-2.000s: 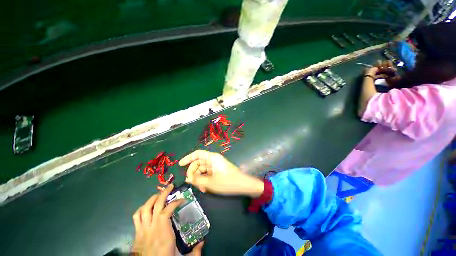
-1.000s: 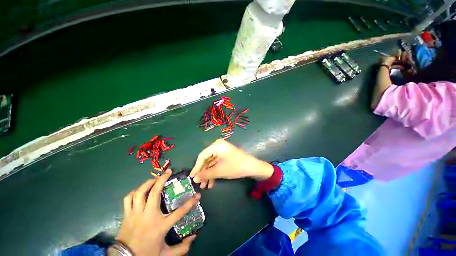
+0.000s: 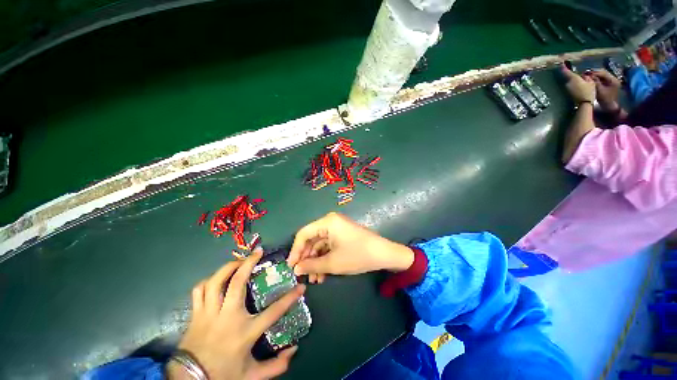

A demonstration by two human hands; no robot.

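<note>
A phone unit (image 3: 288, 328) with a green and silver circuit board in a black frame lies on the dark green mat at the lower middle. My left hand (image 3: 230, 319) grips it from the left, fingers across its top and middle. My right hand (image 3: 338, 249) has thumb and index finger pinched at the unit's upper right edge; whether a small part is between them cannot be told. Two loose piles of small red parts lie beyond the hands, one at the left (image 3: 236, 217) and one farther right (image 3: 335, 170).
A worn whitish ledge (image 3: 223, 156) with a pale post (image 3: 390, 63) separates the mat from the green conveyor (image 3: 185, 96). Several waiting phone units (image 3: 519, 97) lie at the upper right, near a person in pink (image 3: 623, 167). A cut-off unit (image 3: 4, 159) shows at the far left.
My right hand has come from above the phone unit down to its upper right edge. My left fingers now lie across the board. The neighbour's hands have shifted.
</note>
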